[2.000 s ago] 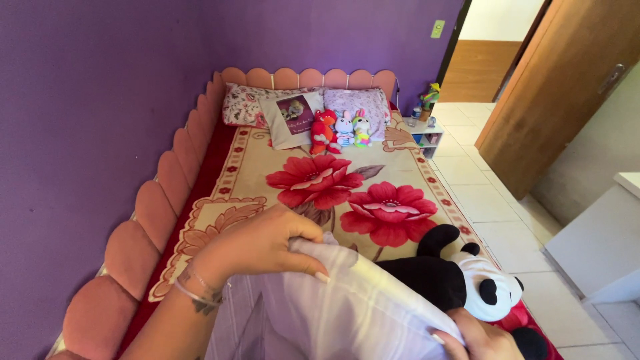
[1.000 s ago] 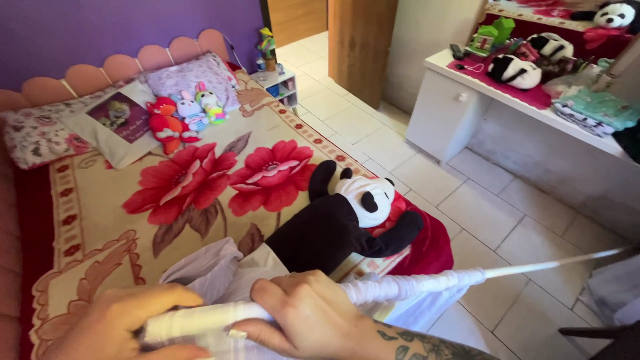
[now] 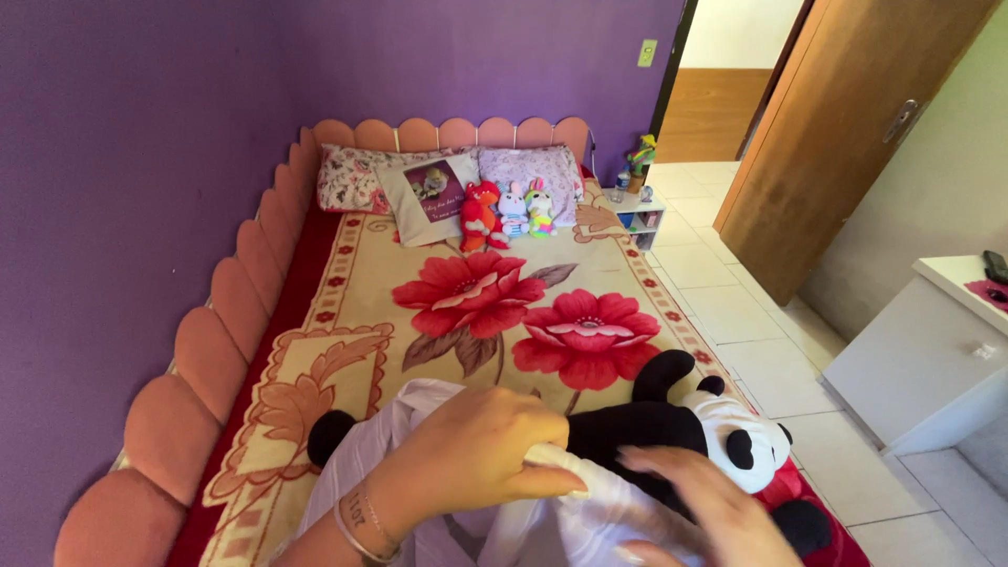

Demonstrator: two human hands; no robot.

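My left hand (image 3: pixel 480 445), with a bracelet at its wrist, grips the gathered edge of a sheer white fabric (image 3: pixel 425 504) between thumb and fingers. Blurred and just to its right, my right hand (image 3: pixel 701 504) has its thumb and fingers apart around a fold of the same cloth; whether it touches the fold is unclear. The cloth hangs over the near part of the bed and partly hides a large black-and-white plush panda (image 3: pixel 740 441) lying on its side or back across the flowered blanket (image 3: pixel 362 291).
Scalloped pink padding (image 3: pixel 197 354) lines the purple wall. Pillows (image 3: pixel 354 173) and small plush toys (image 3: pixel 480 216) lie at the bed's head. A small white shelf (image 3: pixel 646 216) stands beside it. Right of the tiled floor are a wooden door (image 3: pixel 850 134) and a white cabinet (image 3: pixel 913 362).
One second ago both hands held a gathered white length of the fabric; now the right hand's fingers are spread beside it. The view has swung left, back to the bed.
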